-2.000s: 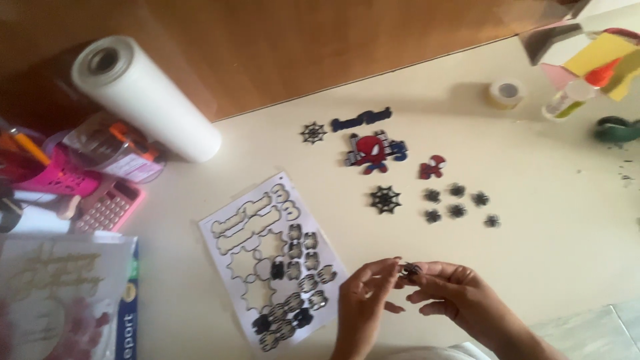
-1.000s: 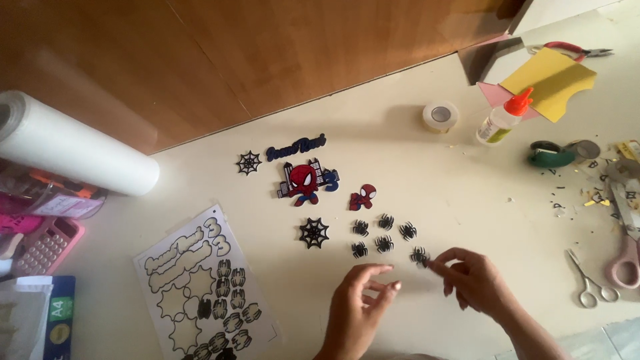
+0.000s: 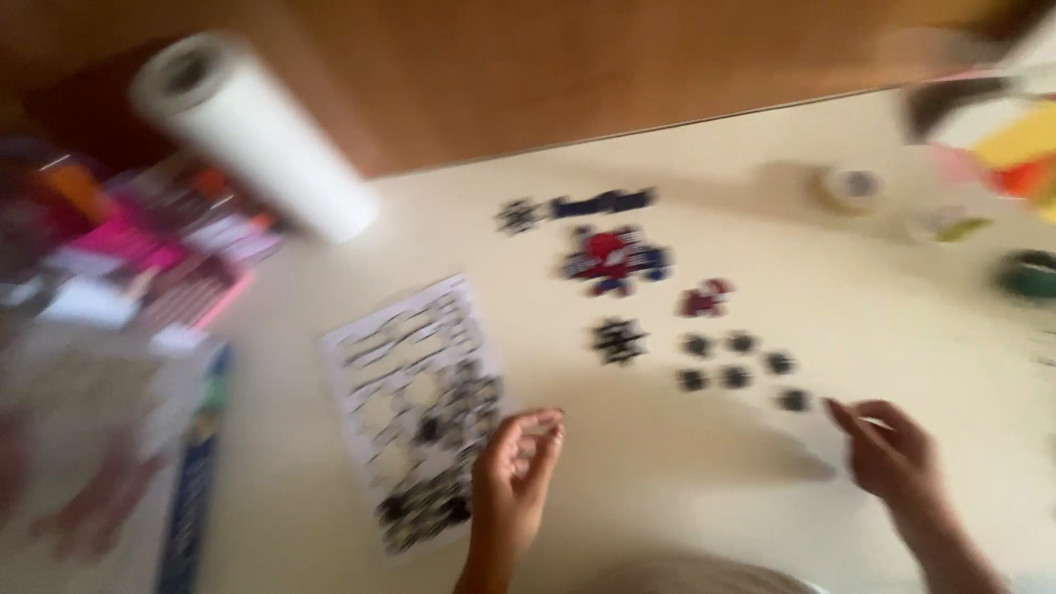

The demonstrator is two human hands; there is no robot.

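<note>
My left hand (image 3: 516, 470) hovers at the right edge of a white sheet of cut-out shapes (image 3: 412, 309), its fingers curled and nothing visible in them. My right hand (image 3: 887, 450) is just right of the lowest black spider cutout (image 3: 794, 400); whether its pinched fingertips hold anything is unclear. Several small spider cutouts (image 3: 736, 377) lie in a loose group. Above and left of them are a small red figure cutout (image 3: 705, 298), a black web cutout (image 3: 619, 341), a larger red and blue Spider-Man cutout (image 3: 615, 257), a dark blue lettering cutout (image 3: 602, 203) and another web cutout (image 3: 518, 215).
A white roll (image 3: 264, 140) leans at the back left near a pink calculator (image 3: 198, 301) and stationery. A packet (image 3: 91, 462) lies at front left. Toward the right are a tape roll (image 3: 854, 188), a glue bottle (image 3: 949, 224), yellow paper (image 3: 1019, 136) and a green object (image 3: 1030, 275).
My right hand has moved right, away from the lowest spider cutout that it touched one second ago. That cutout now lies on the table beside the others. The view has swung left and is blurred.
</note>
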